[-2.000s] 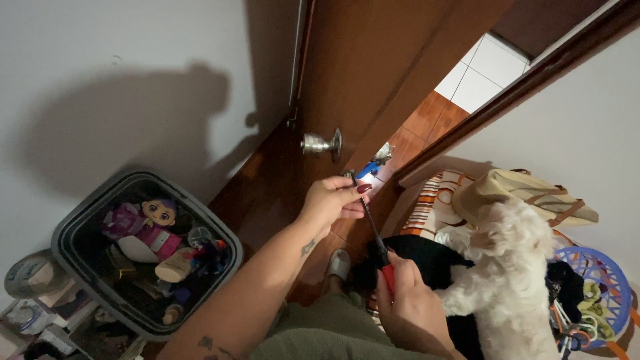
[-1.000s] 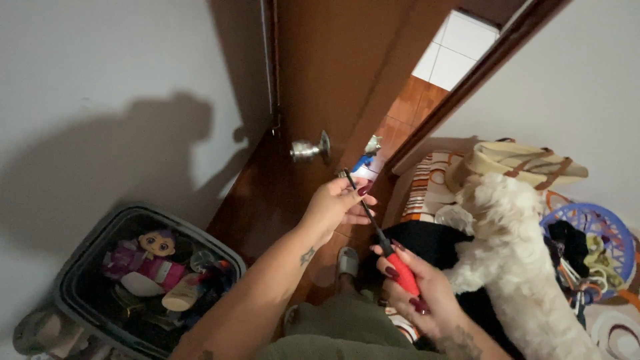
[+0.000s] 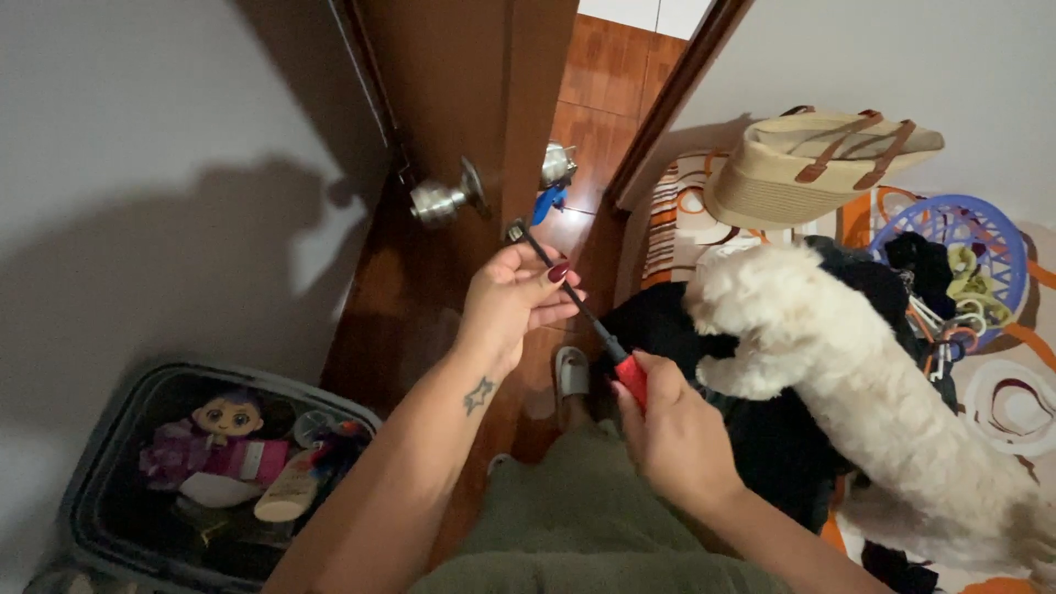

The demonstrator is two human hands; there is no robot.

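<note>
A screwdriver [image 3: 592,320] with a red handle and a dark shaft slants between my hands. My right hand [image 3: 678,433] is closed around its handle. The fingers of my left hand [image 3: 521,297] hold the shaft near its tip. That tip is at a small metal latch [image 3: 516,232] on the edge of the brown wooden door [image 3: 462,82]. A round metal doorknob [image 3: 441,202] is on the door's near face, and another knob [image 3: 557,162] shows beyond the edge, with a blue thing [image 3: 548,203] hanging by it.
A dark plastic bin [image 3: 124,388] with a doll and bottles stands at lower left. On the patterned bedding [image 3: 1002,408] at right are a white dog [image 3: 841,363], a straw bag [image 3: 792,186], black cloth [image 3: 767,462] and a purple basket [image 3: 1011,247]. The door frame [image 3: 672,91] rises behind.
The screwdriver tip, away from the door edge in the earlier frames, is now at the latch. My hands have moved toward the door with it. The view has shifted closer.
</note>
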